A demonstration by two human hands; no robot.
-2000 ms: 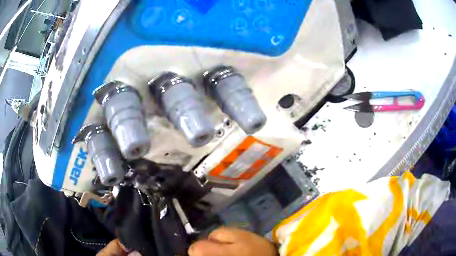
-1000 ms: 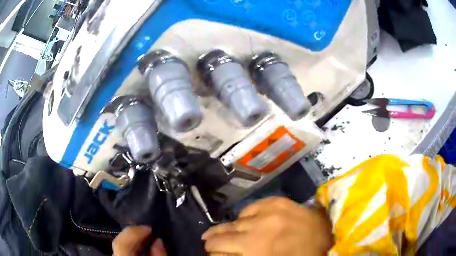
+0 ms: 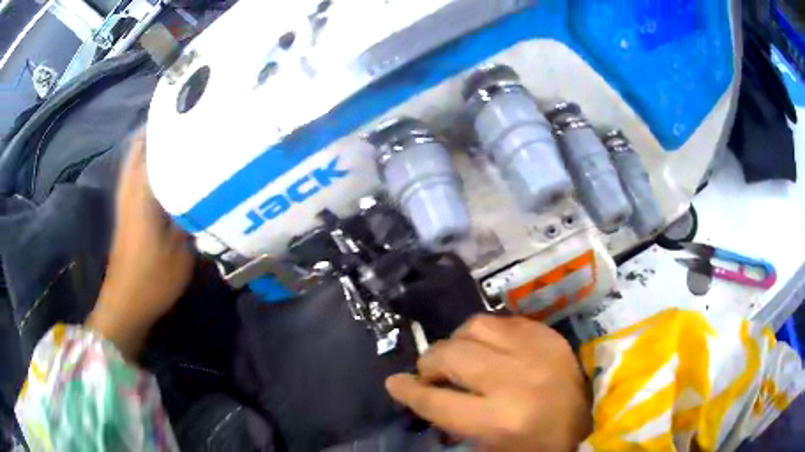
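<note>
A dark garment (image 3: 300, 371) lies under the needle area (image 3: 371, 291) of the white and blue JACK overlock machine (image 3: 256, 115) and spreads to the left. My right hand (image 3: 503, 380) is at the right of the cloth, just below the needle area, with its fingers lying over the fabric edge. Whether they pinch it is hidden. My left hand (image 3: 146, 256) is at the left end of the machine head, over the garment. Its fingertips are partly hidden behind the head and blurred, so its grip does not show.
Four grey tension knobs (image 3: 521, 141) stand on the machine front above an orange-and-white label (image 3: 556, 287). Thread snips (image 3: 741, 269) with pink and blue handles lie at the right. Dark cloth (image 3: 763, 115) hangs or lies behind them. Dark lint specks the white table (image 3: 653, 291).
My left hand has gone from the cloth below the needle up to the machine's left end. My right hand stays by the needle area. The view has shifted, and more cloth shows flat below the needle.
</note>
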